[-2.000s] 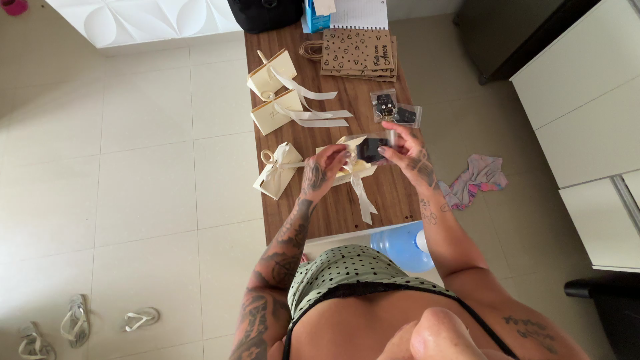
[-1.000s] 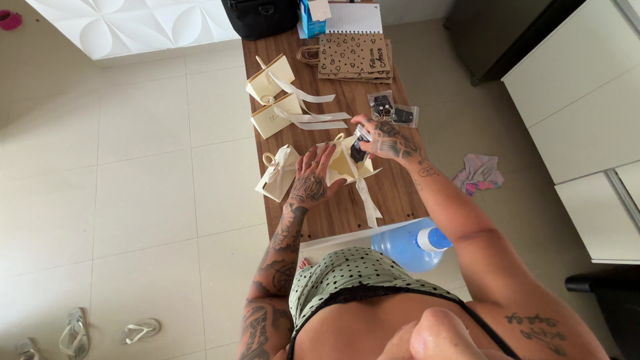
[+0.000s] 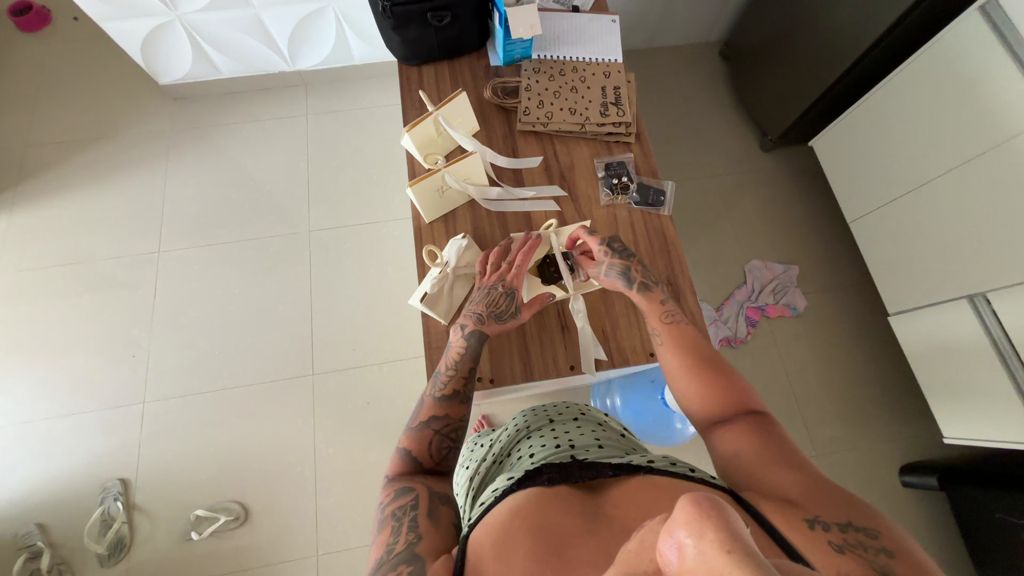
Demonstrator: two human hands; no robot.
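Observation:
An opened cream paper gift bag (image 3: 578, 293) with a white ribbon (image 3: 585, 332) lies near the wooden table's front. My left hand (image 3: 500, 296) rests spread on its left side. The fingers of my right hand (image 3: 600, 256) pinch a clear plastic packet with a black jewelry card (image 3: 552, 270), which sits within the bag under the ribbon. Left of my left hand is a closed cream bag with a bow (image 3: 448, 280). Two more cream bags, one above (image 3: 441, 128) and one below (image 3: 448, 186), trail white ribbons. Clear packets with black cards and jewelry (image 3: 616, 179) lie at the right edge.
The wooden table (image 3: 512, 364) holds patterned kraft paper bags (image 3: 572, 96), a spiral notebook (image 3: 588, 36), a blue carton (image 3: 512, 50) and a black bag (image 3: 432, 32) at its far end. A blue water jug (image 3: 632, 404) stands by the near edge; a cloth (image 3: 756, 304) lies on the floor.
Two seconds ago both hands held the packet above the opened bag. The packet has moved down into the bag, and my left hand has gone to the bag's left side.

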